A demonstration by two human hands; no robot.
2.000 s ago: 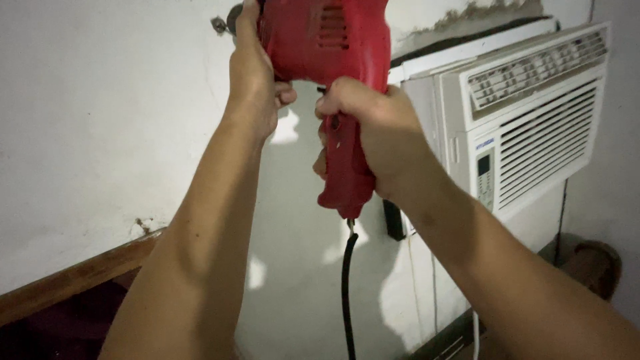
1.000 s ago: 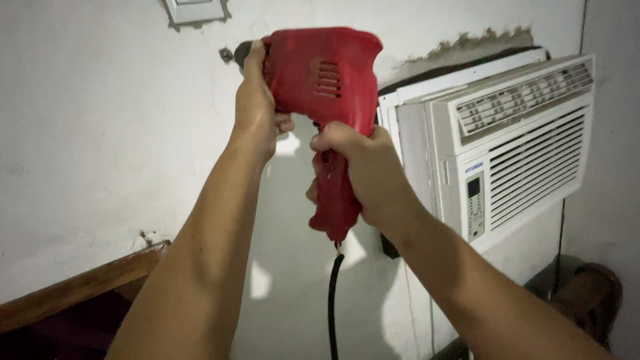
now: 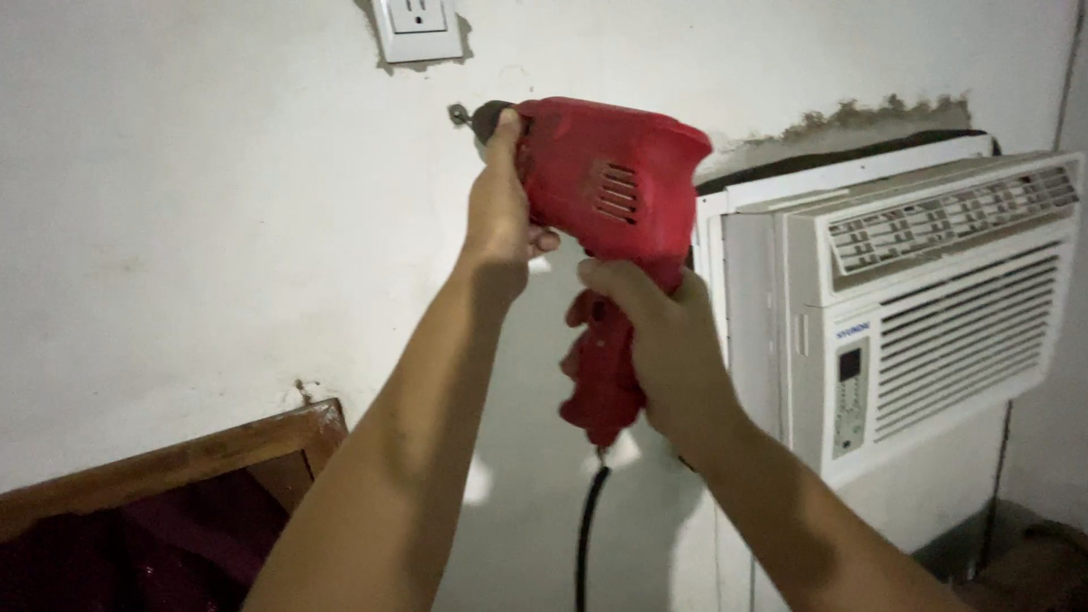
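A red corded power drill (image 3: 608, 174) is held up against the white wall, its black chuck (image 3: 490, 121) at the upper left. The bit points at a small dark hole (image 3: 459, 114) in the wall; whether its tip is inside cannot be told. My left hand (image 3: 506, 204) supports the front of the drill body, with the thumb up beside the chuck. My right hand (image 3: 650, 340) is wrapped round the pistol grip, fingers at the trigger side. From the base of the grip a black power cord (image 3: 586, 535) hangs down.
Above the hole is a white wall outlet (image 3: 421, 30) with rough plaster edges. To the right, a white Hyundai window air conditioner (image 3: 943, 314) juts from the wall, below chipped plaster (image 3: 875, 115). A wooden frame (image 3: 170, 463) with dark red cloth (image 3: 161, 552) lies at the lower left.
The view has tilted upward, bringing the outlet into sight. Both hands keep their hold on the drill, which stays at the same spot on the wall.
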